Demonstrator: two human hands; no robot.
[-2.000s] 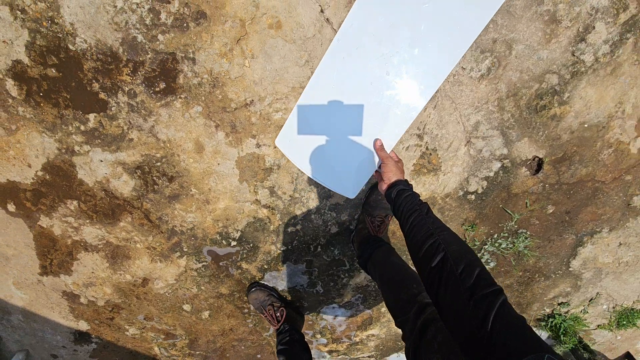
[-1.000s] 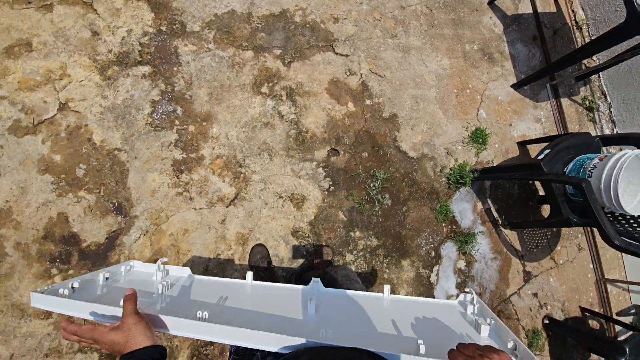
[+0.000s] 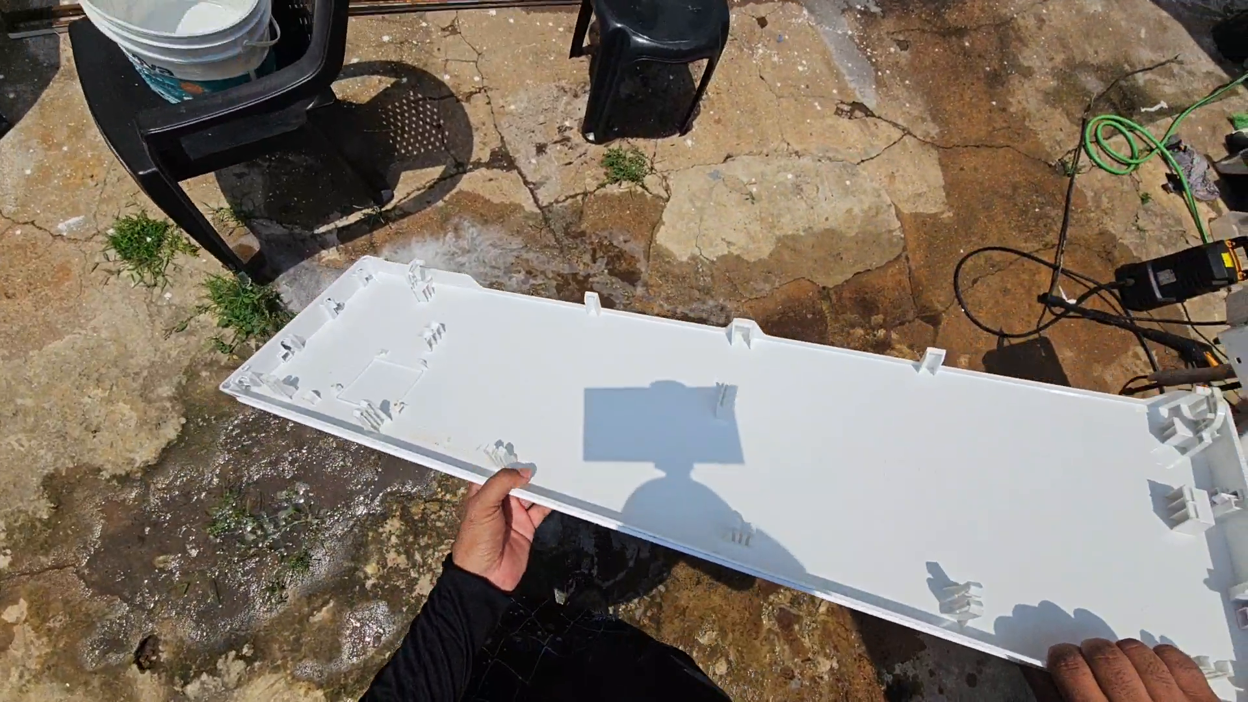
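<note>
A long white plastic panel (image 3: 858, 468) with clips and tabs moulded along its edges is held up in front of me, its inner face towards the camera. My left hand (image 3: 500, 526) grips the near long edge left of the middle, thumb over the rim and fingers beneath. At the lower right, my right hand (image 3: 1121, 671) has its fingers curled over the same edge; its thumb is hidden. The shadow of my head and of a flat shape falls across the panel.
A white bucket (image 3: 200, 49) rests on a black plastic chair (image 3: 117, 146) at upper left. Beyond the panel stands a black stool (image 3: 663, 29). To the right lie a coiled green hose (image 3: 1121, 146), black cables and a black-and-yellow machine (image 3: 1180, 275). The cracked ground is partly wet.
The view has swung round a lot, now showing the stool and hose. The panel, lower in view a second ago, now spans the middle, tilted, and my left hand grips its edge with fingers beneath.
</note>
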